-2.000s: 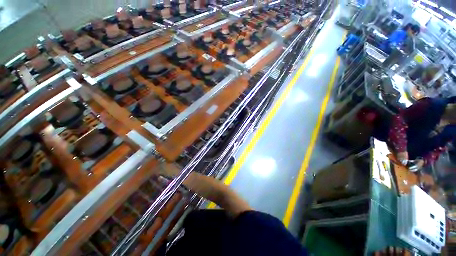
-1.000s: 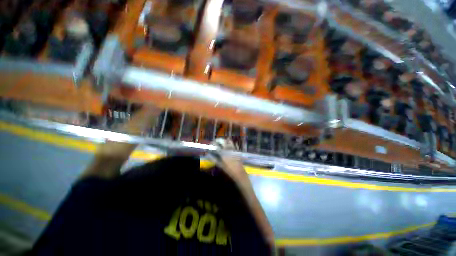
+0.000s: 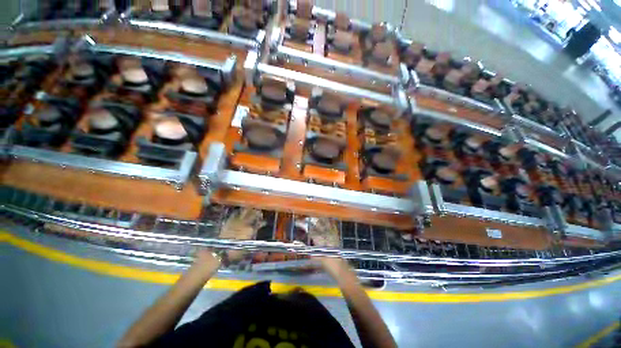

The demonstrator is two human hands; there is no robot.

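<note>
My left hand (image 3: 240,228) and my right hand (image 3: 324,234) reach in at the wire rack (image 3: 368,257), seen past its chrome front rods. Both are blurred and partly covered by the rods. Something dark and orange-brown lies between them on a lower level; whether they grip it cannot be told. Above them an orange-brown fixture board (image 3: 225,146) holds rows of dark round-topped parts (image 3: 325,148). A silver clamp bar (image 3: 316,191) runs along its front edge.
More fixture boards with dark parts (image 3: 170,129) stand to the left, right (image 3: 487,182) and behind. Grey floor (image 3: 436,323) with a yellow line (image 3: 436,297) lies on my side of the rack.
The view has swung from along the aisle to facing the rack. Both forearms now reach forward to the rack, and the hands show between its rods and the fixture board.
</note>
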